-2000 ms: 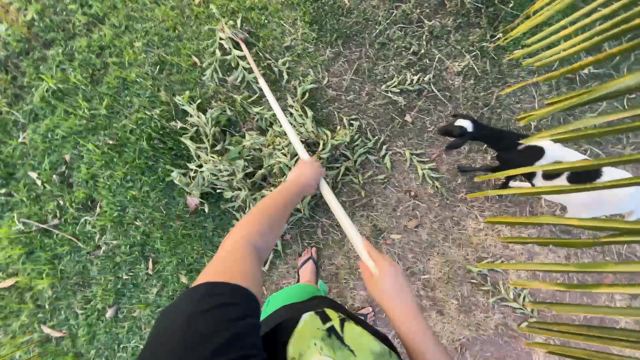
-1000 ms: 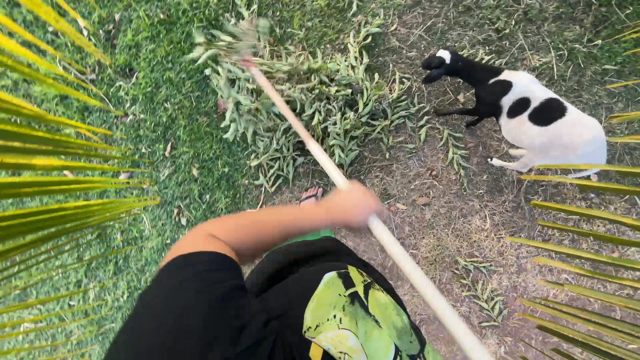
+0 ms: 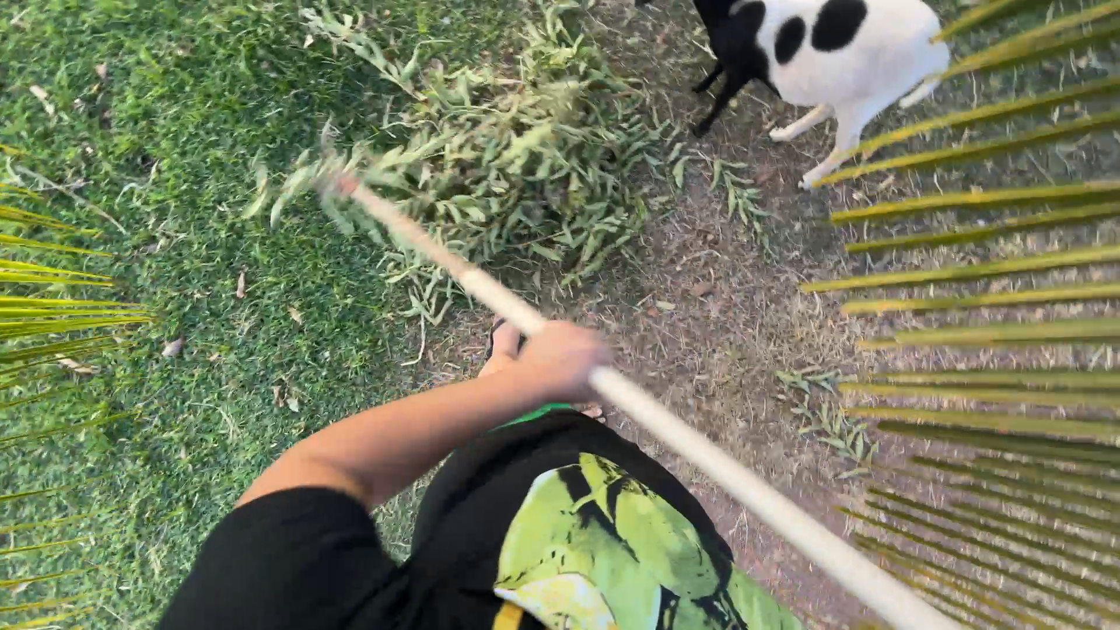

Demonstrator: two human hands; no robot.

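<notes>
My left hand point(image 3: 569, 359) is closed around the middle of a long wooden pole point(image 3: 717, 459). The pole slants from the lower right up to the left, and its reddish far end is blurred among leaves at the left side of a pile of leafy cut branches point(image 3: 534, 166). What is fixed at that end, if anything, cannot be made out. My right hand is out of view, as is the pole's near end.
A black and white goat or sheep point(image 3: 849, 52) stands at the top right, beyond the pile. Palm fronds point(image 3: 989, 280) hang across the right side, others point(image 3: 70, 315) at the left edge. Grass point(image 3: 175, 350) lies left, drier ground point(image 3: 717, 332) right. A small leafy sprig point(image 3: 827, 420) lies there.
My right hand, on the pole two seconds ago, has gone out of view. My left hand has stayed on the pole. The view has shifted, and fronds have come in at the left.
</notes>
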